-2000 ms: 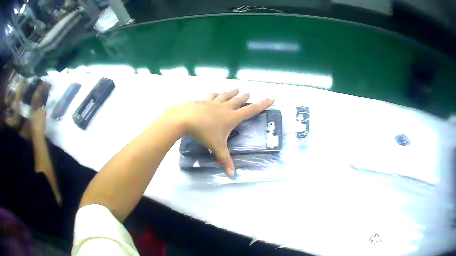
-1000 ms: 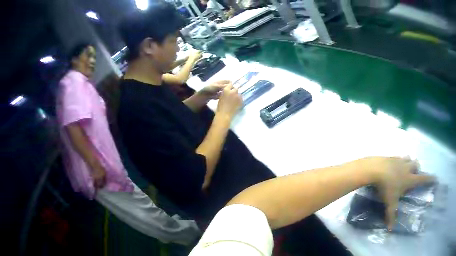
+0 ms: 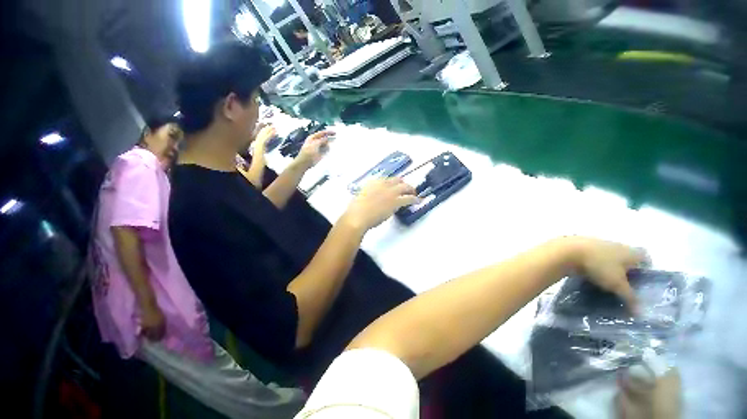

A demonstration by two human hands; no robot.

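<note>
Dark flat pieces in a shiny, crinkled clear plastic bag (image 3: 573, 352) lie on the white bench at the lower right. My left hand (image 3: 610, 266) reaches in from the bottom middle and rests at the bag's far edge, thumb and fingers apart, thumb over the plastic. My right hand (image 3: 651, 393) is at the bottom edge, blurred and partly cut off, with pale covers on its fingertips near the bag's near side. Whether it pinches the plastic is not clear.
A person in black sits at the left, one hand (image 3: 381, 200) at a black housing (image 3: 442, 184). A bluish wrapped piece (image 3: 385, 168) lies beside it. A person in pink (image 3: 135, 196) stands behind. The green belt (image 3: 565, 139) runs along the far side.
The view has swung left, bringing the neighbours in. My right hand has come into view at the bag. My left hand's fingers have drawn closer together. The neighbour's hand has moved to the black housing.
</note>
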